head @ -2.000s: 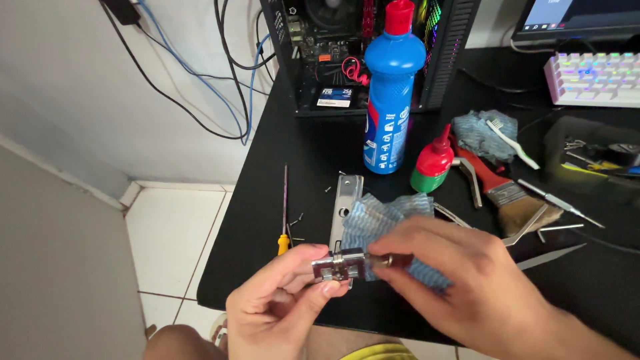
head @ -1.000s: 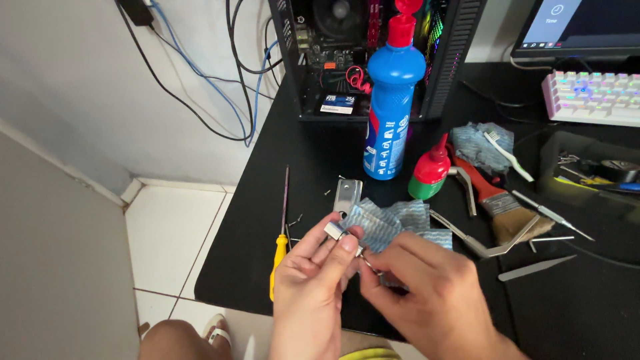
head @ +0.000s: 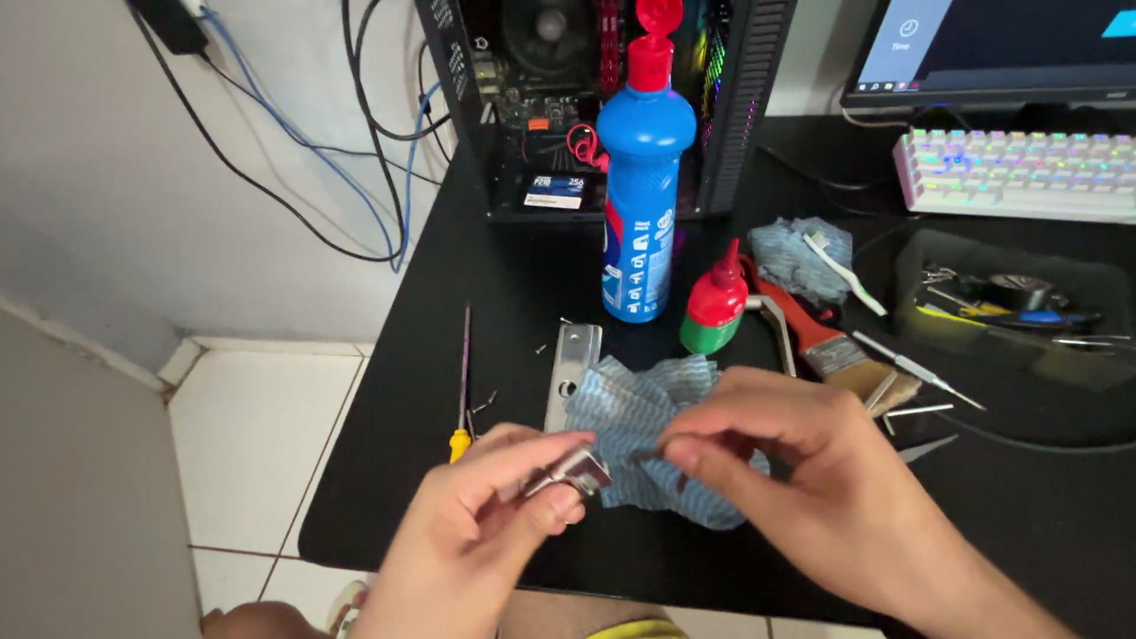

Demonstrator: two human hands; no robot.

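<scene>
Between the thumb and fingers of my left hand (head: 484, 524) is a small shiny metal mechanism (head: 572, 472), held above the near edge of the black desk. My right hand (head: 790, 470), a short way to its right, pinches a small dark piece (head: 652, 455), blurred and partly hidden by the fingers. The two hands are apart. Beneath and between them lies a crumpled blue striped cloth (head: 630, 408), which partly covers a metal plate with a round hole (head: 577, 355). A screwdriver with a yellow handle (head: 459, 444) lies left of the plate, with several small screws (head: 484, 406) beside it.
Behind the cloth stand a blue bottle (head: 641, 204) and a red and green dropper bottle (head: 714, 306). To the right lie a paintbrush (head: 825, 351), a toothbrush (head: 843, 271), a pointed hand tool (head: 919, 368) and a tray of tools (head: 1012, 355). An open computer case (head: 754, 106) and a keyboard (head: 1029, 177) are farther back.
My right hand has moved away from the metal mechanism, where its fingers were before, and now holds a small dark piece apart from it. My left hand still holds the mechanism.
</scene>
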